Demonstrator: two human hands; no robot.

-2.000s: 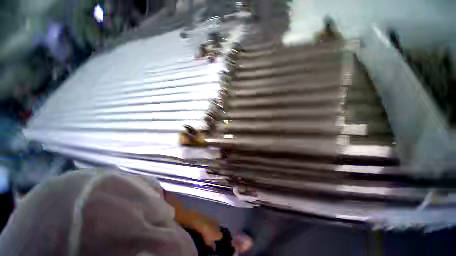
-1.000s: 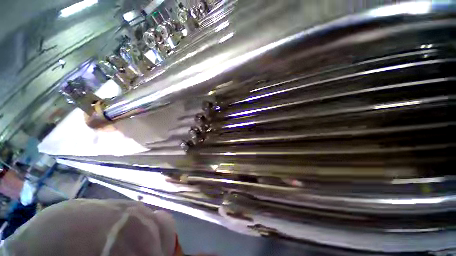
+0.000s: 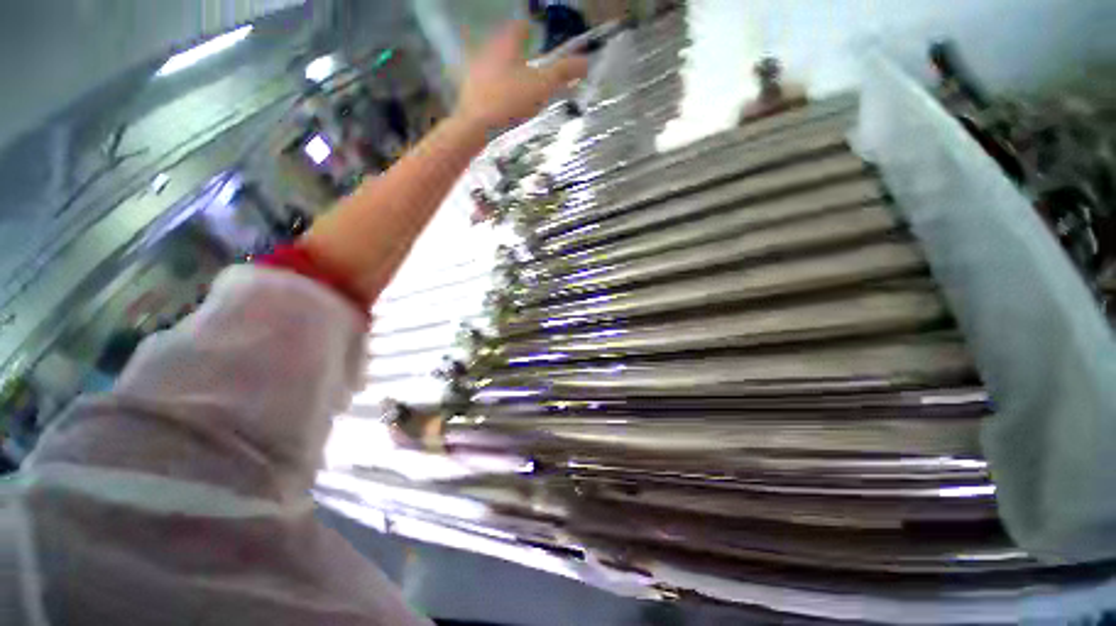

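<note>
Long polished metal tubes (image 3: 734, 263) lie side by side from the middle to the right. Small dark-shiny fittings (image 3: 504, 287) sit in a row where the bare metal meets white sleeves (image 3: 422, 287). A tan end piece (image 3: 432, 430) lies near the row's lower end. My left arm, in a whitish sleeve with a red cuff, reaches up from the lower left. My left hand (image 3: 508, 83) is above the far end of the row, blurred, fingers apart, with nothing seen in it. My right hand is not in view.
A limp white sleeve or cloth (image 3: 997, 324) hangs along the tubes' right ends. White material (image 3: 808, 43) lies at the top right, with a small brown thing (image 3: 771, 95) I cannot make out. Strip lights (image 3: 206, 50) and a blurred workshop are behind.
My left arm has risen from the lower left and now stretches over the tubes, with the hand in view. The view has shifted, and the large shiny tube across the top is gone.
</note>
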